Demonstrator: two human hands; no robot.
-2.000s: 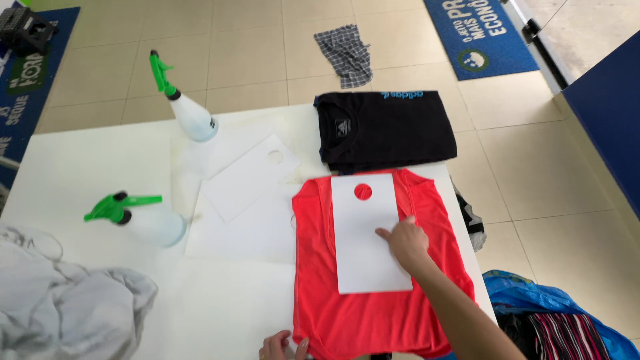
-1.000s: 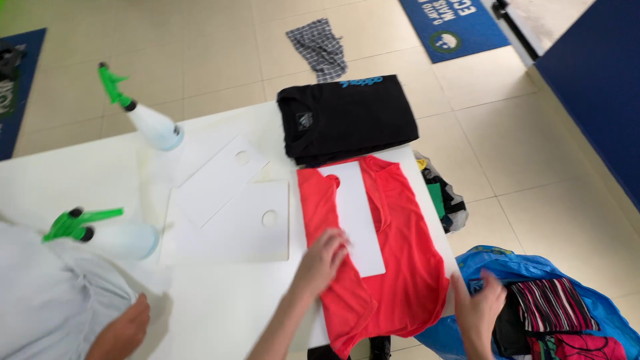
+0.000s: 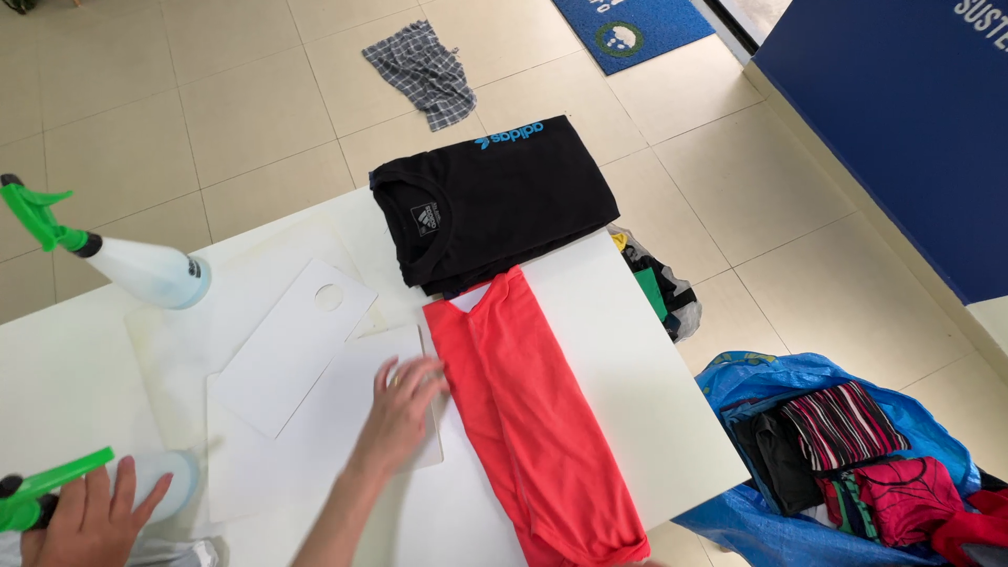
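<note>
A red garment (image 3: 535,409) lies folded into a long strip on the white table, with a bit of white board (image 3: 470,299) showing at its neck. My left hand (image 3: 405,402) is at the garment's left edge, over a white board, fingers apart and holding nothing; whether the fingertips touch the fabric is unclear. Only a sliver of my right hand (image 3: 647,562) shows at the bottom edge, by the garment's lower end, its fingers hidden. A folded black adidas T-shirt (image 3: 504,197) lies just beyond the red garment. To the left, a white board with a round hole (image 3: 295,346) overlaps another board.
One spray bottle (image 3: 150,272) stands at the table's far left. Another person's hand (image 3: 94,512) is at a second spray bottle (image 3: 169,484). A blue bag of folded clothes (image 3: 835,370) sits right of the table. A checked cloth (image 3: 425,75) lies on the floor.
The red garment was spread over a white board and is now folded into a narrow strip. My left hand has left the fabric's middle for its left edge. The other person's hand has moved to a spray bottle.
</note>
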